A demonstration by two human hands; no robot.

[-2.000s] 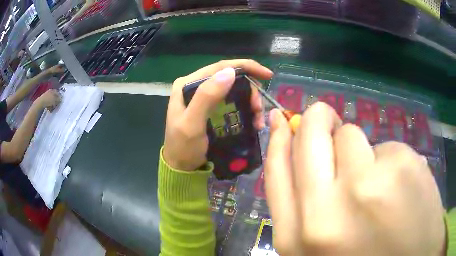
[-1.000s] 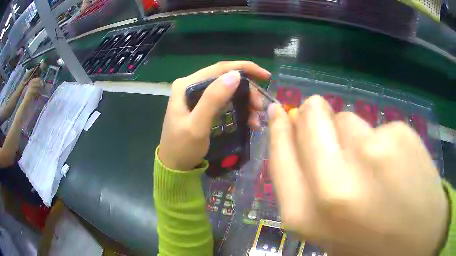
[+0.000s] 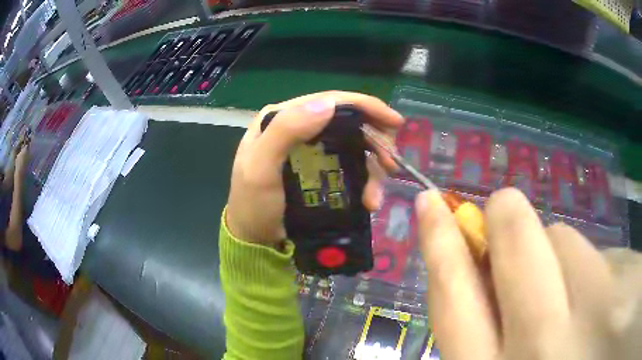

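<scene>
My left hand (image 3: 257, 165) holds a black phone rear housing (image 3: 327, 225), with a yellowish-green patch and a round red button at its lower end. The thumb lies over the top end and the fingers wrap its far edge. My right hand (image 3: 521, 281) grips a small screwdriver (image 3: 464, 221) with an orange-yellow handle. Its thin metal shaft points up and left to the housing's upper right edge. I cannot tell whether the tip touches. A clear blister tray (image 3: 493, 119) with several red housings lies behind and below the hands.
Black phones with yellow-framed screens (image 3: 384, 334) lie at the bottom. White paper sheets (image 3: 84, 183) lie at left on the dark green bench (image 3: 176, 232). A tray of black units (image 3: 193, 60) sits on the green belt (image 3: 317, 56). Another person's arm (image 3: 17, 190) shows at far left.
The housing now faces the camera more squarely and sits slightly lower. My right hand has moved down and right with the screwdriver. The tray on the belt has moved right.
</scene>
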